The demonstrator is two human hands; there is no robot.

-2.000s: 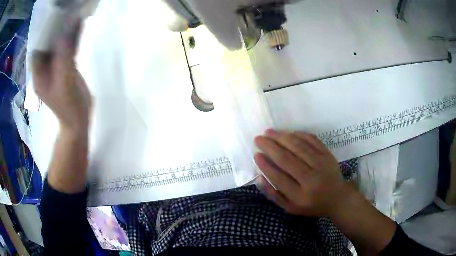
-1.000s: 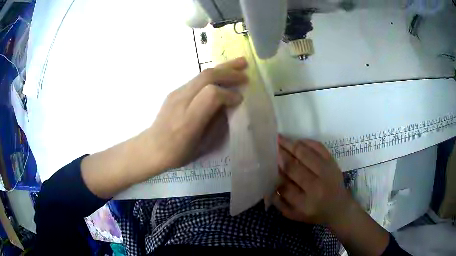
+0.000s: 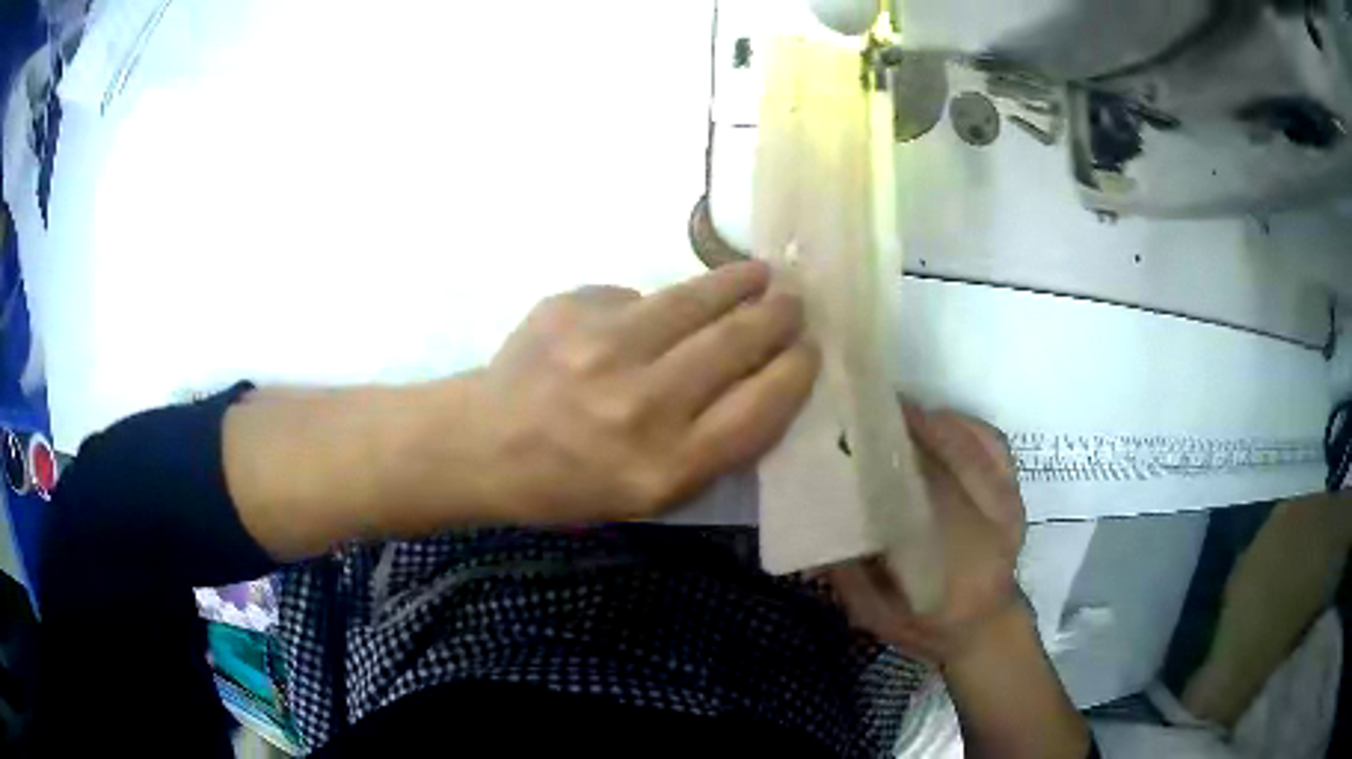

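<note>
A pale beige fabric band (image 3: 823, 482) runs from under the presser foot (image 3: 878, 60) down past the table's front edge. It looks yellow under the lamp, and its right edge is folded up. My left hand (image 3: 660, 393) lies on the band's left side with its fingertips pressed on it. My right hand (image 3: 964, 519) holds the lower right edge, with some fingers hidden beneath the band.
The machine head (image 3: 1186, 74) is at the upper right. A brown half-round notch (image 3: 715, 237) lies left of the band. The printed ruler (image 3: 1142, 457) runs along the table's front. Red and white rounds (image 3: 40, 464) are at the far left.
The view has shifted, so the machine shows further right. My left hand has moved from near the needle down the band. The band's right edge now shows folded up by my right hand.
</note>
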